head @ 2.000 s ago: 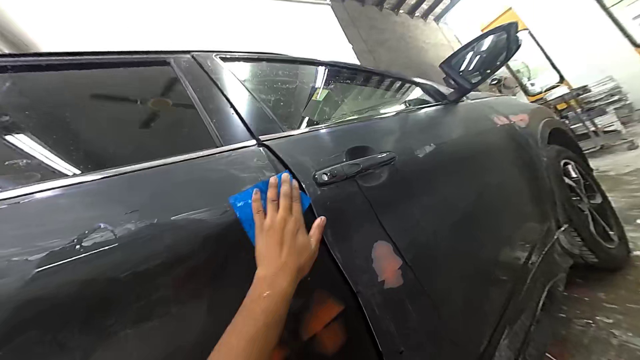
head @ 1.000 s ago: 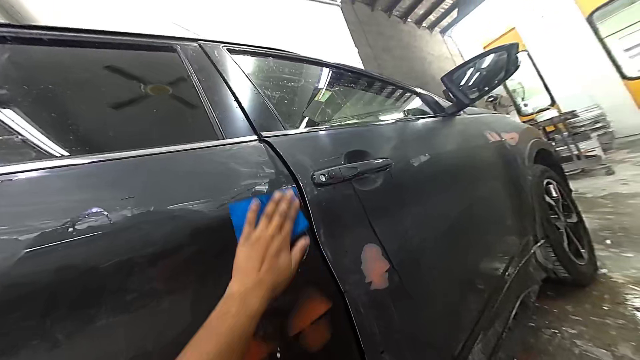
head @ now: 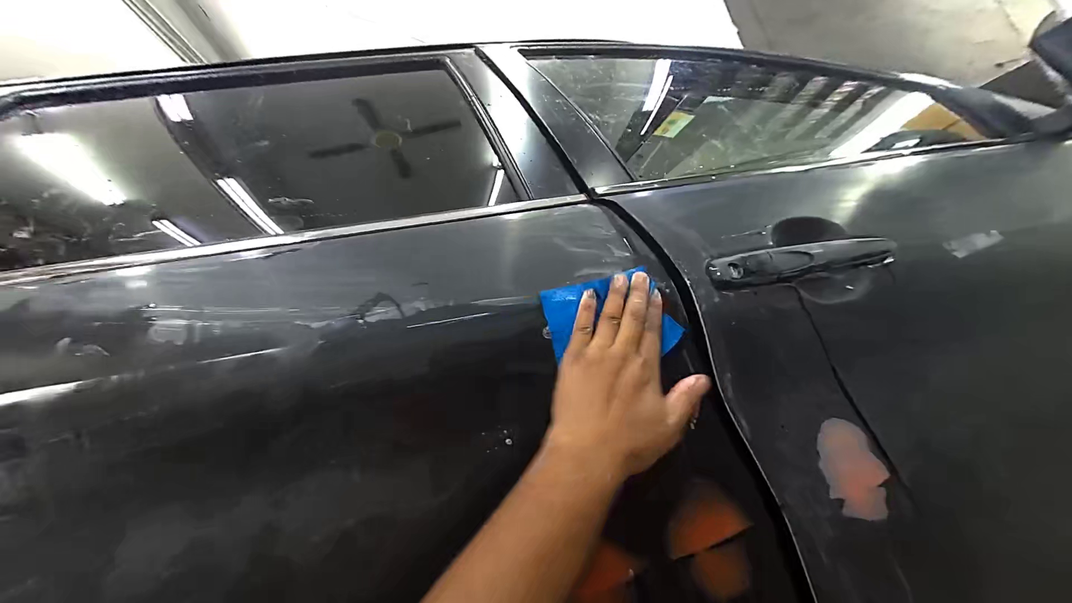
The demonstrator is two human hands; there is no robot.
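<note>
My left hand (head: 615, 377) lies palm down on the dark grey rear door (head: 352, 435) of a car. Under its fingers, flat against the panel, is a blue sheet (head: 565, 314), perhaps sandpaper or cloth; its corners stick out on both sides of the fingers. The thumb is spread toward the gap between the doors, beside the sheet's right corner. Just below the window trim (head: 419, 224), the panel shows whitish smears and wet-looking marks. Orange-red patches (head: 708, 528) show low on the rear door, right of my forearm. My right hand is out of view.
Right of the gap, the front door has a black handle (head: 800, 261) and a pinkish-orange patch (head: 852, 469). The rear window (head: 285, 159) reflects a ceiling fan and lights. Part of the side mirror (head: 1057, 50) shows at the upper right edge.
The view has turned left and come closer to the doors. My left hand stays on the blue sheet near the rear door's edge, slightly higher against the handle than one second ago.
</note>
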